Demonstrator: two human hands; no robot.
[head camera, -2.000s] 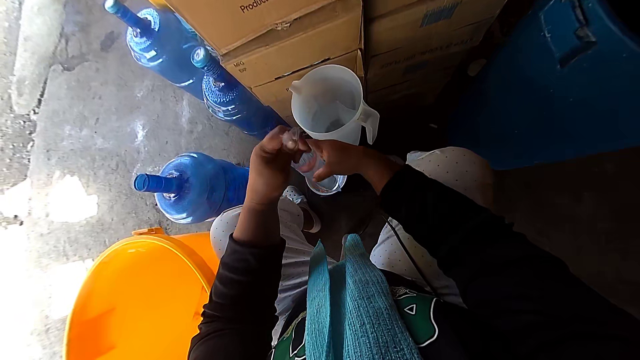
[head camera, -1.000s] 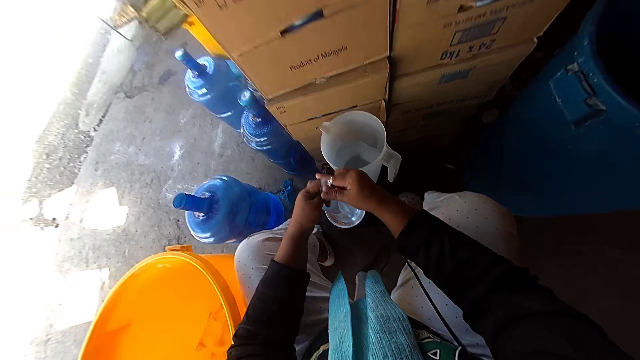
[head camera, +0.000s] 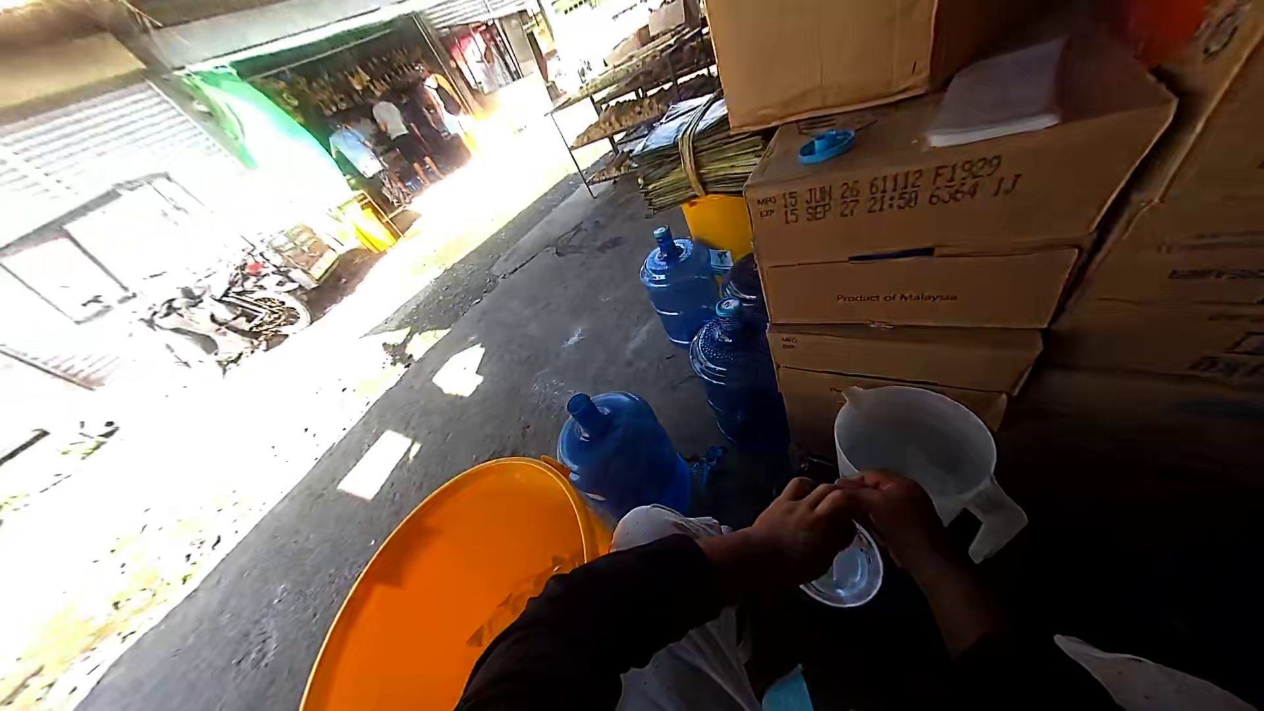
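Note:
My left hand (head camera: 805, 528) and my right hand (head camera: 894, 513) meet with bent fingers above a clear plastic cup or bowl (head camera: 854, 573). Whatever lies between the fingertips is too dark and small to tell. Just behind my hands stands a translucent plastic measuring jug (head camera: 913, 434), its spout at the left and its handle toward the lower right. To the left of my hands a blue water-cooler bottle (head camera: 622, 449) stands beside my knee, and the wide orange plastic tub (head camera: 464, 573) is nearer me.
Stacked cardboard cartons (head camera: 908, 286) rise behind the jug, with a blue cap (head camera: 827, 146) on top. More blue water bottles (head camera: 681, 286) stand left of the stack, near a yellow bucket (head camera: 719, 225) bearing tied leaves. Several people and a motorcycle (head camera: 242, 306) are across the lane.
The view has swung up toward the lane. My hands have stayed close together by the jug; no clear grasp or release shows.

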